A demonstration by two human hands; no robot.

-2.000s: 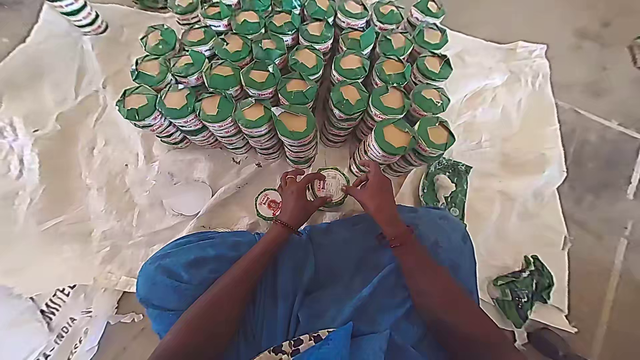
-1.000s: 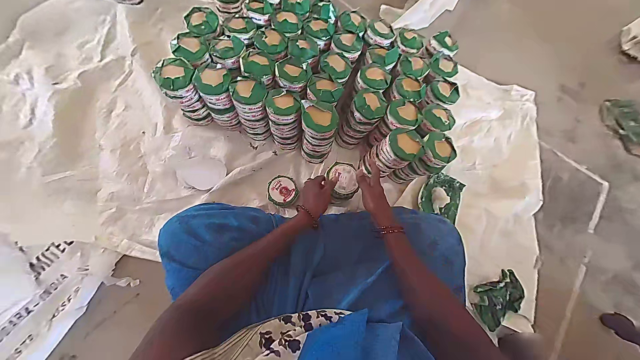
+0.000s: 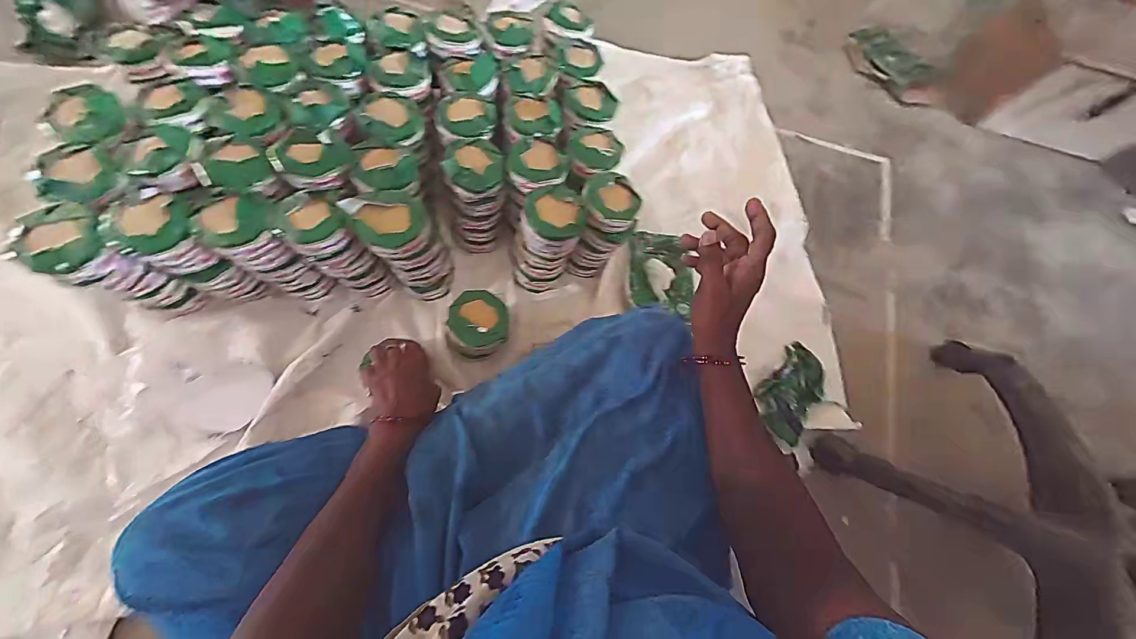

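Observation:
My left hand rests low over the pale sheet, fingers curled down; a bit of green shows at its outer edge, and what lies under the fingers is hidden. To its right, a short round stack with a green wrapper on top and a tan centre stands apart by my knee. My right hand is raised with its fingers spread and holds nothing. It is over the sheet's right part, beside a crumpled green-and-white wrapper. Beyond both hands stand rows of tall stacks of round packets with green tops.
The pale sheet lies on a grey floor marked with white lines. Another crumpled green wrapper is near my right forearm. Dark shadows fall on the floor at the right. More green wrapping lies at the upper right.
My hands, close together at a round labelled piece before, are now apart; the right one has lifted away to the right. A green-topped stack now stands near my knee. The view has shifted.

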